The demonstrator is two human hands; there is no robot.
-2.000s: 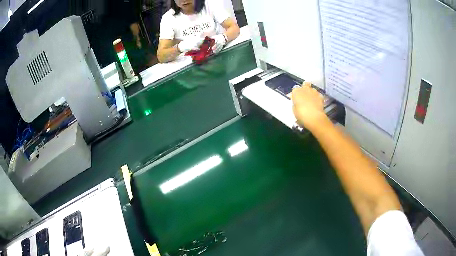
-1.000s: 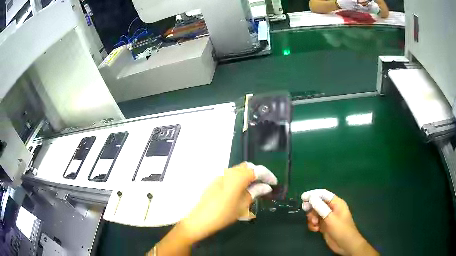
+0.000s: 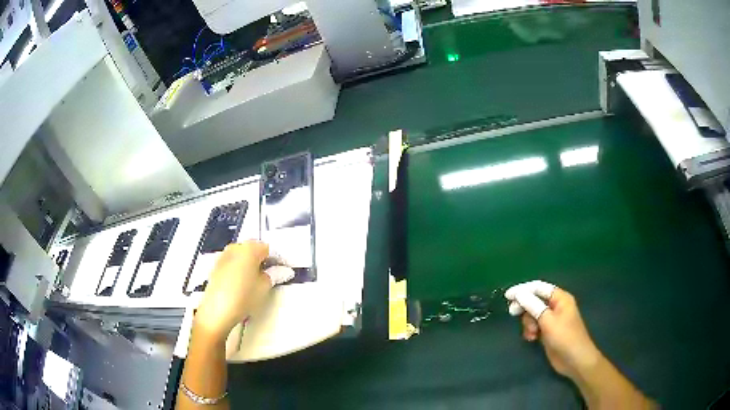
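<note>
My left hand [image 3: 240, 280], with white finger cots, holds the lower end of a phone middle frame [image 3: 288, 210] over the near end of the left conveyor belt [image 3: 340, 232]. The frame's camera openings point away from me. Whether it touches the belt I cannot tell. Several other frames [image 3: 216, 240] lie in a row on the belt to its left. My right hand [image 3: 546, 314] is over the green mat [image 3: 480, 232], its cotted fingertips pinched together. Whether they hold something small I cannot tell.
Clear film scraps [image 3: 460, 311] lie near the mat's front left. Yellow tape [image 3: 397, 308] is beside the mat's left edge. The right conveyor [image 3: 668, 112] carries a dark frame [image 3: 695, 104]. A grey machine housing [image 3: 248, 96] stands behind the left belt.
My left hand has moved left with its frame, from beside the mat to over the belt. My right hand has shifted slightly right. A dark frame now shows on the right conveyor.
</note>
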